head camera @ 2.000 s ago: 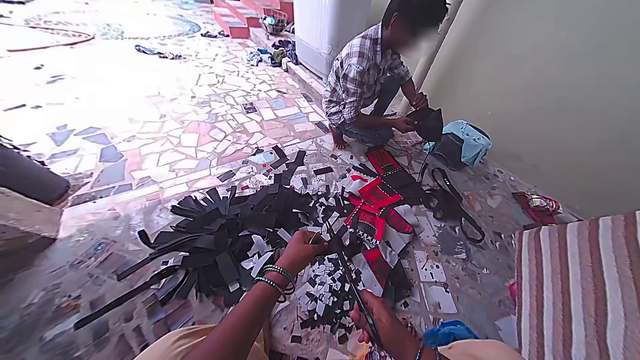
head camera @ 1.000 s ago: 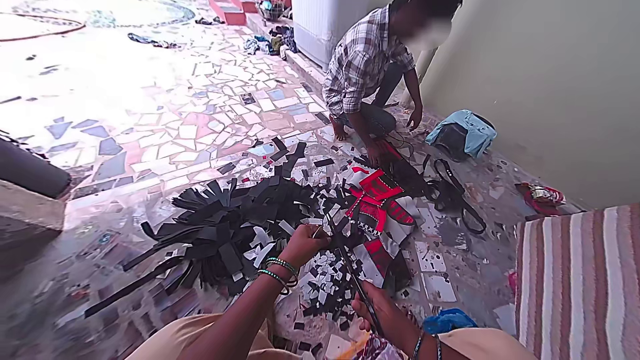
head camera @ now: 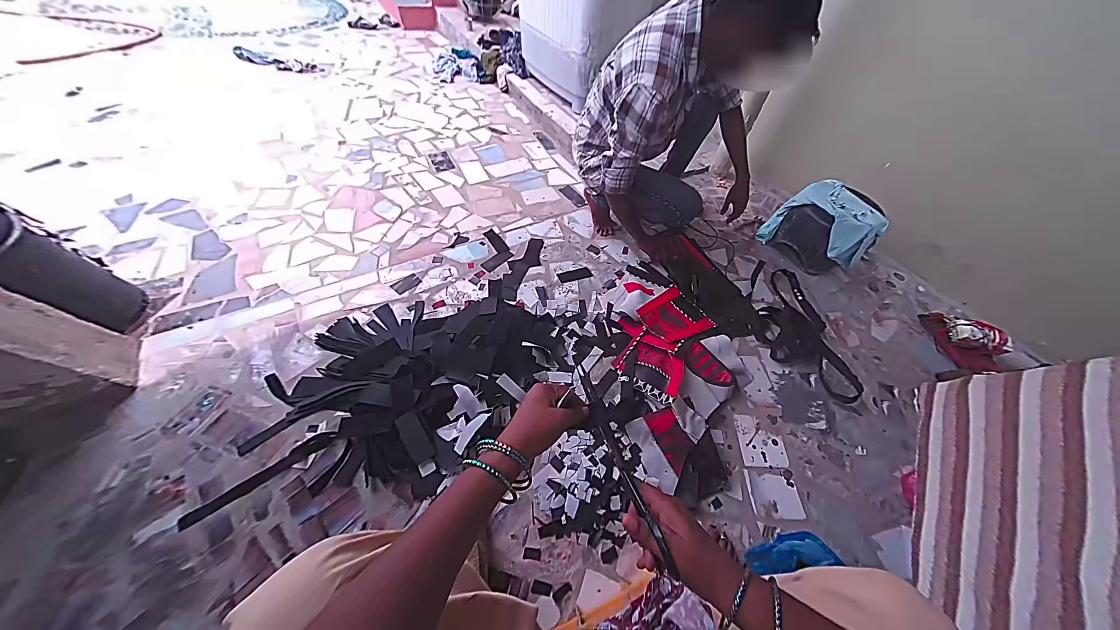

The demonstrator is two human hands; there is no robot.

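Observation:
My left hand (head camera: 544, 422), with bangles at the wrist, pinches a small dark piece near the blades of a pair of large dark scissors (head camera: 623, 464). The scissors' handles sit in my right hand (head camera: 682, 534), with the blades pointing up and away toward the left hand. Below and between the hands lie many small black and white cut pieces (head camera: 569, 481). A heap of black strips (head camera: 411, 376) spreads to the left of my left hand. Just beyond the scissors are red patterned pieces with white and black parts (head camera: 669, 328).
A person in a checked shirt (head camera: 647, 96) crouches ahead, one hand at black and red material (head camera: 713, 284). Black straps (head camera: 809, 328), a dark container with a light blue cloth (head camera: 827, 223), a blue plastic bag (head camera: 792, 553) and a striped mat (head camera: 1019, 490) are on the right.
The person opposite held a dark item up two seconds ago; one of that person's hands is now down at the black and red material. My hands have stayed nearly in place with the scissors.

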